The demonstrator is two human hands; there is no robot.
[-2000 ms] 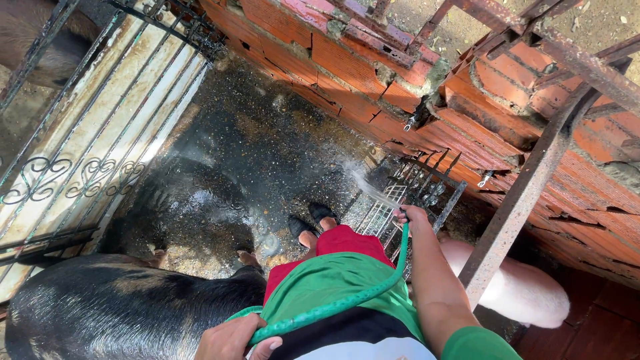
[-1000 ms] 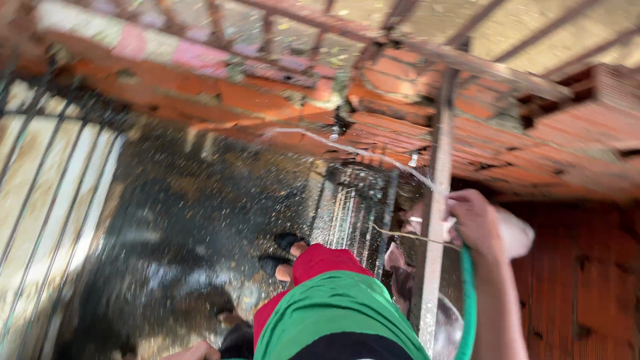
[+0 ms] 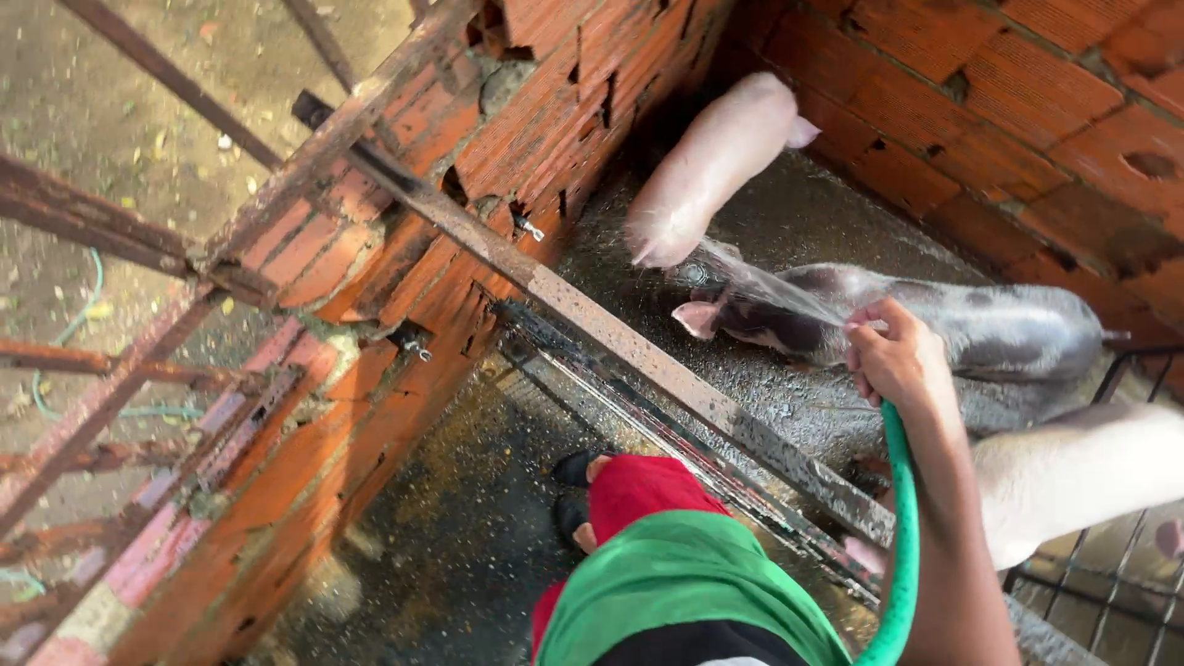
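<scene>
My right hand (image 3: 893, 351) grips the end of a green hose (image 3: 902, 518), and water (image 3: 768, 287) sprays from it up and to the left. The spray passes between a pink pig (image 3: 712, 166) near the brick corner and a dark spotted pig (image 3: 980, 319), whose head is low beside the wet floor. A pale pig (image 3: 1082, 472) stands at the right, partly hidden by my forearm. My left hand is out of view.
A rusty metal beam (image 3: 629, 356) crosses above a metal gate (image 3: 666, 435). Hollow-brick walls (image 3: 980, 102) enclose the pen. Rusty bars (image 3: 166, 74) top the left wall, and black wire fencing (image 3: 1091, 573) stands at the lower right. My sandalled feet (image 3: 578, 499) are on wet floor.
The view has swung far to the right, onto the pen with the pigs. My right hand, holding the hose, now reaches over the beam. My left hand, on the hose two seconds ago, has left the view.
</scene>
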